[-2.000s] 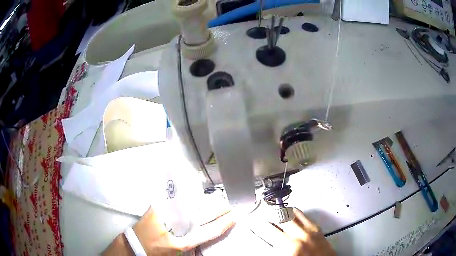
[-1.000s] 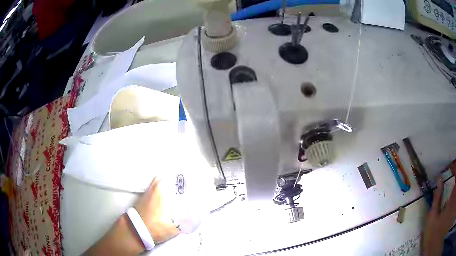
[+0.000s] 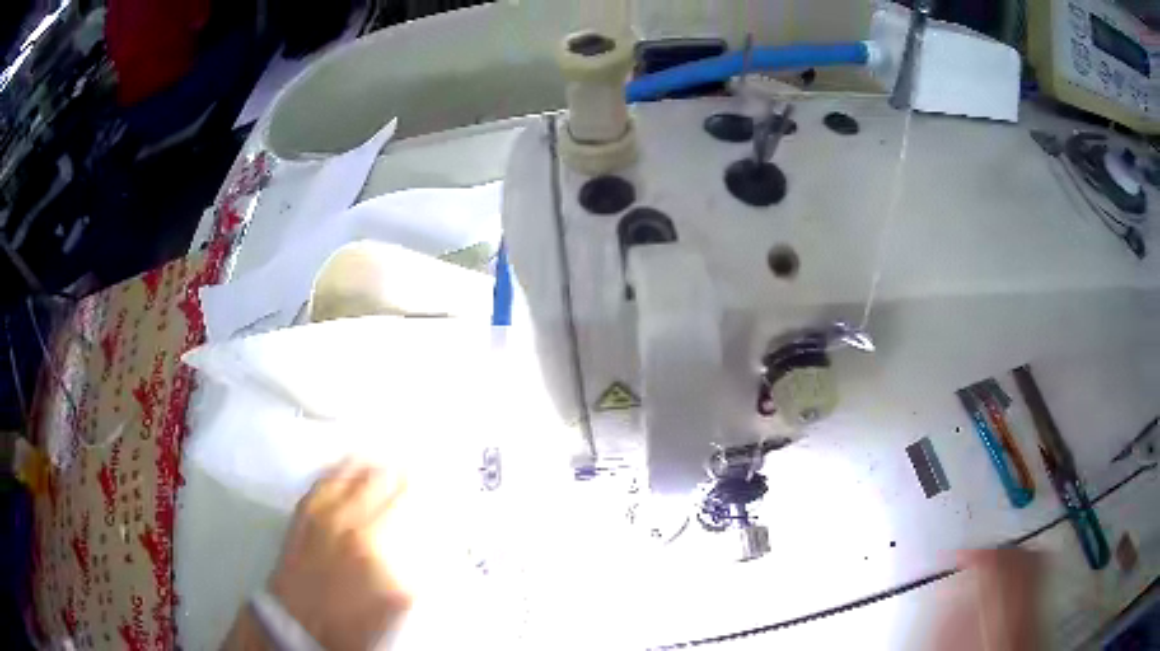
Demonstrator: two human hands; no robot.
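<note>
White fabric pieces [image 3: 267, 439] lie left of the needle, washed out by the lamp. A cream fabric piece [image 3: 369, 282] lies behind them. My left hand [image 3: 337, 553] rests at the near edge of the white fabric, fingers over it; whether it grips the fabric is not clear. My right hand [image 3: 986, 608] is blurred at the lower right edge, and its fingers cannot be made out. The presser foot and needle area [image 3: 744, 502] is under the bright light, with neither hand at it. The sewing machine head [image 3: 789, 305] stands over the bed.
Blue and orange snips [image 3: 999, 445], a long thin blue-ended tool [image 3: 1062, 471] and a grey metal plate [image 3: 927, 468] lie right of the needle. A blue tube [image 3: 751, 64] runs behind the head. A control panel [image 3: 1107, 57] is top right. Red-patterned tape [image 3: 178, 471] edges the tan board at left.
My right hand went from beside the presser foot to the tools at far right, then came back leftward. My left hand has moved left, away from the needle. The camera view has shifted.
</note>
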